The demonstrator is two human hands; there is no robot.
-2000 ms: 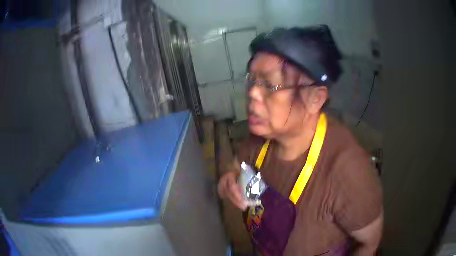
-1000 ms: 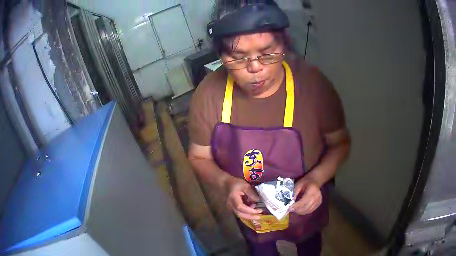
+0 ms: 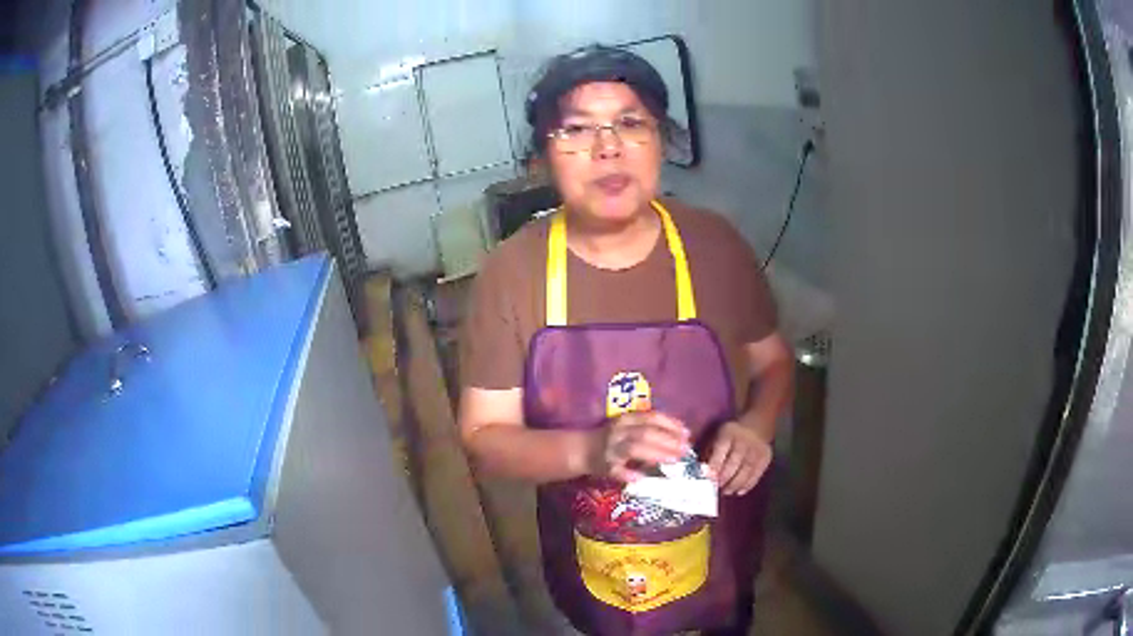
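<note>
Neither of my hands is in the picture. Nearest in front of me at the left stands a large grey-white machine cabinet with a blue top [image 3: 186,398] and small vent slots low on its front. A small fitting lies on the blue top. Facing me in the middle is a person in a purple apron [image 3: 627,360] with yellow straps, a dark cap and glasses. The person holds a small white packet [image 3: 677,495] in both hands at waist height.
A ribbed grey door or shutter [image 3: 304,149] is behind the cabinet. A plain grey panel [image 3: 944,311] stands at the right, with a metal frame at the far right edge. Behind the person are a pale wall [image 3: 746,137], a dark-framed mirror or window and a hanging cable.
The person, first turned sideways, turned to face me, now stands a little farther off and has raised their head from the packet. The view swung right, then slightly back left.
</note>
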